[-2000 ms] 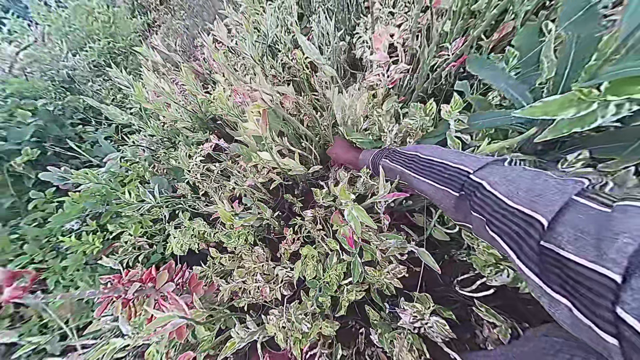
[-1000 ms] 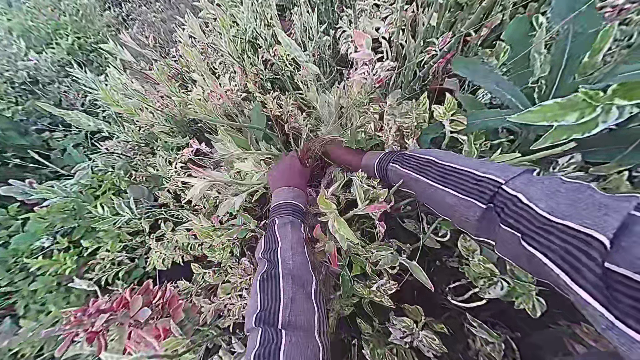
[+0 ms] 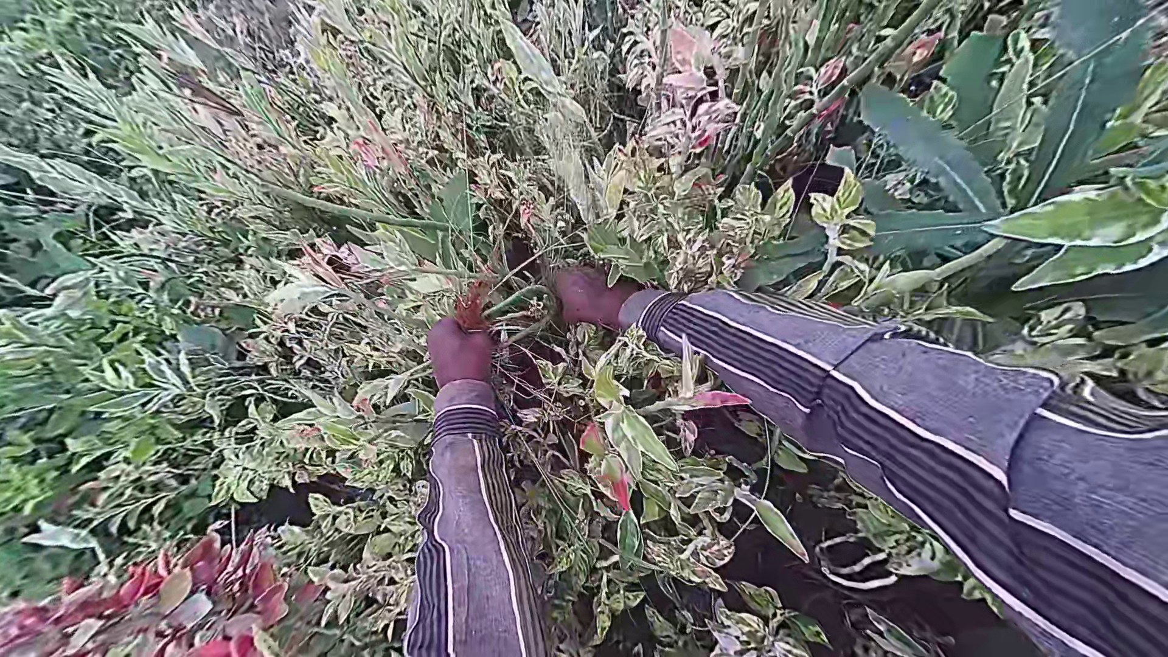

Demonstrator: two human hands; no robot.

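Observation:
Both my hands reach down among variegated leafy plants (image 3: 639, 438). My left hand (image 3: 460, 350) is closed on a green plant stem (image 3: 518, 299) with reddish-brown, root-like fibres (image 3: 473, 307) at its end, just above my fist. To its right, my right hand (image 3: 591, 297) is at the other side of the same stems, its fingers partly hidden by leaves and curled; what it holds cannot be made out. Both sleeves are grey with dark stripes and white lines.
Large, pale-edged green leaves (image 3: 1086, 219) stand at the upper right. A red-leaved plant (image 3: 210, 584) grows at the lower left. Dense, thin foliage fills the upper left, and dark soil (image 3: 803, 584) shows between plants at the lower right.
My left arm, not in view two seconds ago, came in beside the right hand. Since one second ago the hands have moved apart, and the stem with reddish fibres shows between them.

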